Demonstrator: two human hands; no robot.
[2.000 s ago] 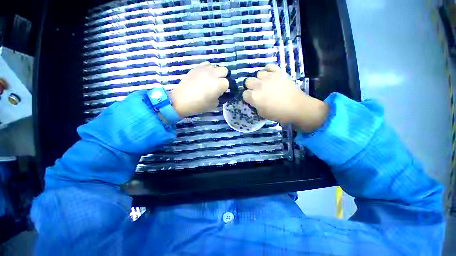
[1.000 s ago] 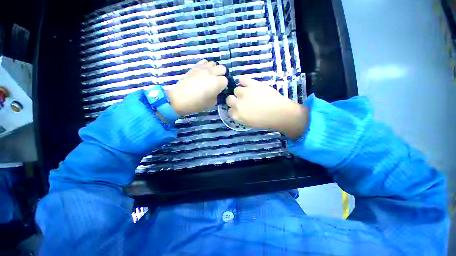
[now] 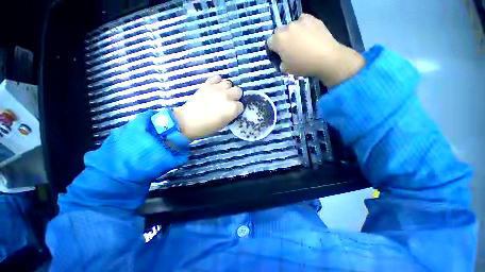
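Note:
A round white-rimmed dish (image 3: pixel 256 118) with dark specks heaped in it rests on the rows of silver strips (image 3: pixel 234 159). My left hand (image 3: pixel 211 108) is closed in a loose fist at the dish's left edge; its fingertips are hidden, so I cannot tell if it holds anything. My right hand (image 3: pixel 304 47) is at the upper right, over the strips near the upright columns, with fingers curled down. Dark material shows at its fingertips; I cannot tell whether it is finger covers or a held part.
The large black tray (image 3: pixel 255 194) surrounds the rows, its front rim close to my body. Upright silver columns (image 3: pixel 314 139) stand at the tray's right side. A white control box (image 3: pixel 19 118) with coloured buttons is at the far left. Grey floor lies to the right.
My right hand has moved away from my left hand, up and to the right. The dish is now uncovered. My left hand has stayed nearly in place, slightly lower.

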